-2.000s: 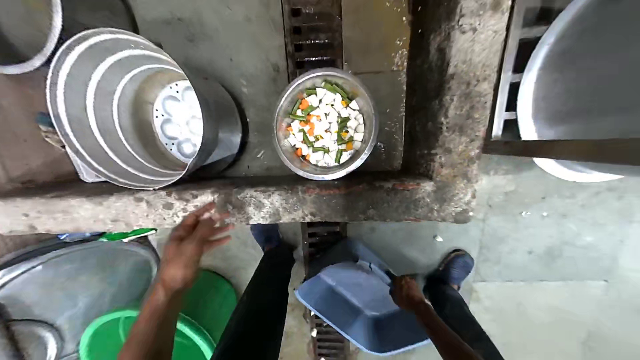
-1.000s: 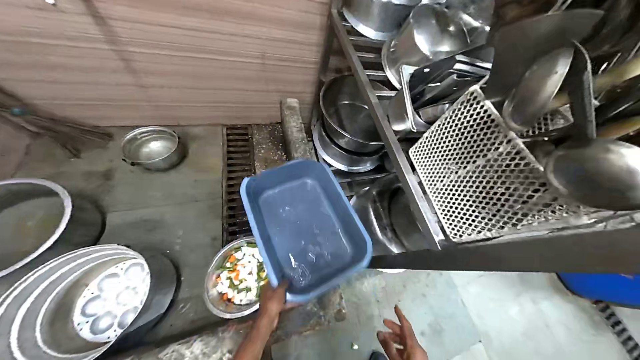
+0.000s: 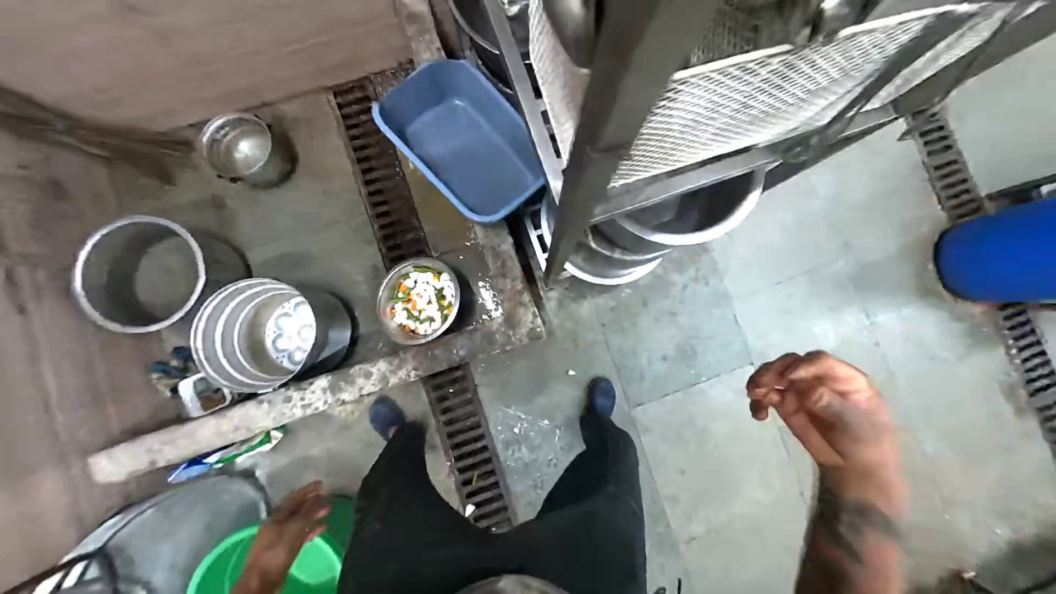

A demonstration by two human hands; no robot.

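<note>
My left hand (image 3: 289, 524) hangs over a green plastic tub (image 3: 223, 561) at the lower left, and nothing shows in it. Over the tiled floor on the right is my right hand (image 3: 813, 396), fingers curled with gaps between them and no object visible. Farther off, a blue plastic basin (image 3: 466, 136) rests on the ledge beside the metal rack. A steel bowl (image 3: 384, 309) of cut vegetables (image 3: 422, 301), white, orange and green, stands inside the low curb. Left of that bowl, a stack of large aluminium pots (image 3: 247, 330) lies tilted, a perforated plate (image 3: 290, 332) within.
The metal rack (image 3: 598, 124) holds a white mesh basket (image 3: 718, 107), with large vessels (image 3: 693, 214) beneath. A low stone curb (image 3: 305, 404) crosses in front of my feet. Drain grates (image 3: 470, 445) run along the floor. A blue drum (image 3: 998, 252) lies at the right edge.
A second ago the blue basin was in my left hand, above the bowl of vegetables; now it is let go beside the rack. Both hands are apart from it. The view has swung considerably.
</note>
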